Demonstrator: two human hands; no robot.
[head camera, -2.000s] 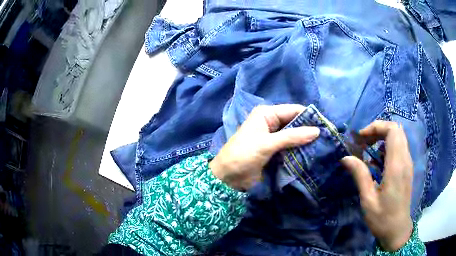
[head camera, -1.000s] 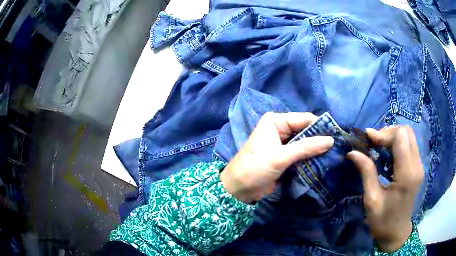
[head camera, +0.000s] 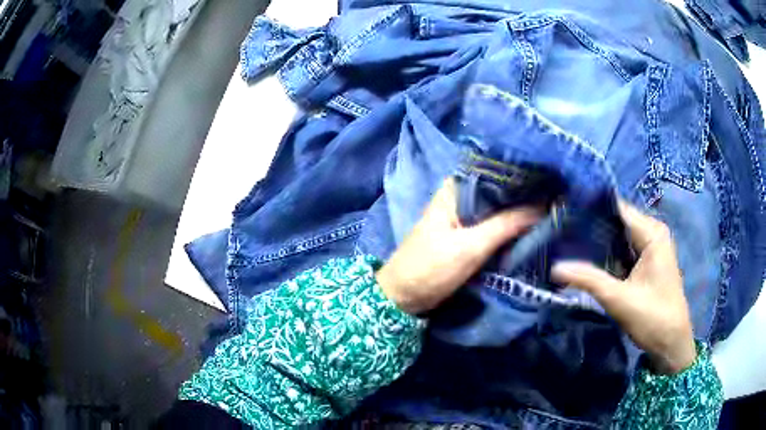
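A mid-blue denim garment (head camera: 311, 185) with pale stitching lies crumpled over the table. A blurred stitched band of it, which looks like a cuff (head camera: 537, 134), is raised between my hands, with its opening and some yellow stitching showing. My left hand (head camera: 441, 248) grips its left side, thumb in the opening. My right hand (head camera: 642, 285) holds its right side, thumb inside and fingers behind the cloth. Any tool in my right hand cannot be made out.
The white tabletop (head camera: 214, 193) shows at the left and lower right. Another denim garment (head camera: 739, 18) lies at the top right corner. A grey bin of pale cloth (head camera: 126, 101) stands at the left, beyond the table edge. A yellow line (head camera: 126, 294) marks the floor.
The band between my hands has been turned and opened out, and its stitched edge now arches up above my hands. My right thumb has moved inside it.
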